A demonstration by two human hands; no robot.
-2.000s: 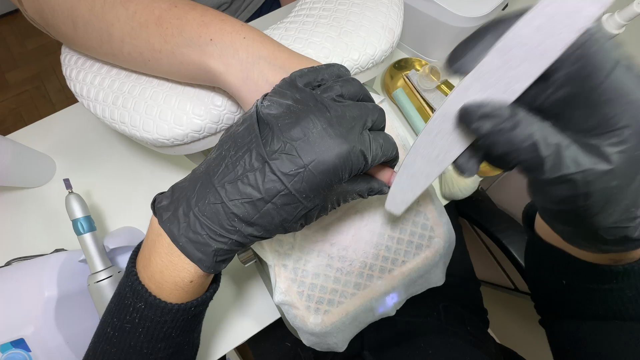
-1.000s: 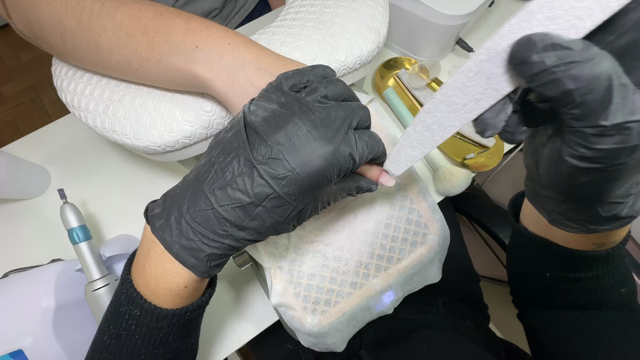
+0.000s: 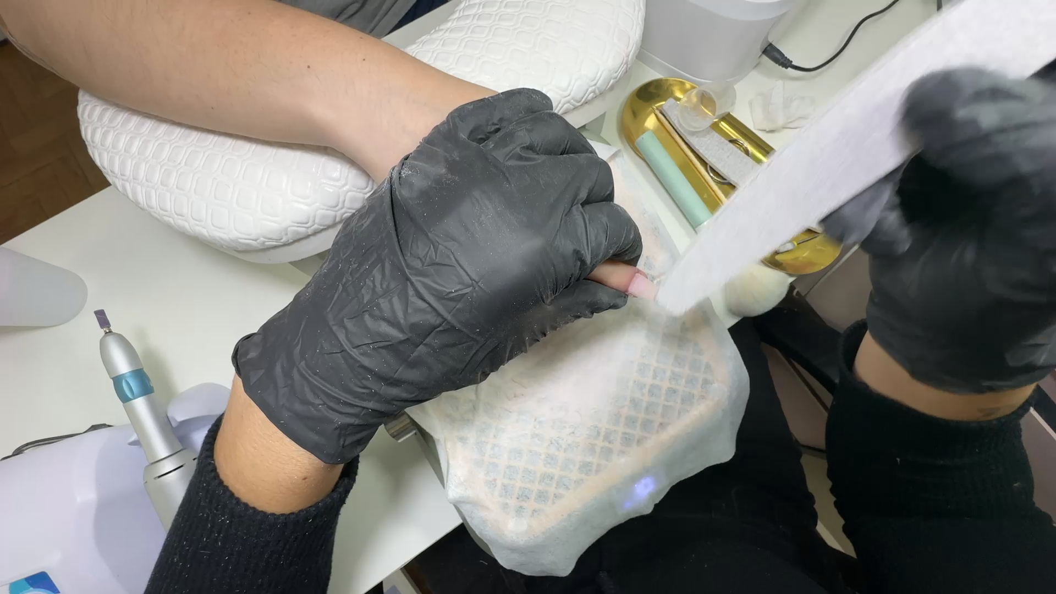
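My left hand (image 3: 462,264), in a black glove dusted with fine powder, grips another person's finger (image 3: 615,275). The finger's pinkish nail (image 3: 642,286) points right, out between my thumb and fingers. My right hand (image 3: 973,223), also gloved and somewhat blurred, holds a long whitish nail file (image 3: 792,181). The file's rounded tip is at the nail's free edge; whether it touches cannot be told. Below both lies a cloth-covered dust collector (image 3: 569,445) with a grid showing through and a bluish light at its front. The other person's forearm (image 3: 272,74) rests on a white textured armrest (image 3: 223,190).
A gold tray (image 3: 639,103) behind the file holds a mint-green stick, a grey file and small tools. A pale round brush (image 3: 755,289) is beside it. An electric nail drill handpiece (image 3: 136,384) stands at the left, near a translucent container (image 3: 37,289). A cable (image 3: 850,37) crosses the back.
The file and my right hand have shifted; the file tip, earlier below the fingertip, is now at the nail's end. My left hand keeps its hold on the finger.
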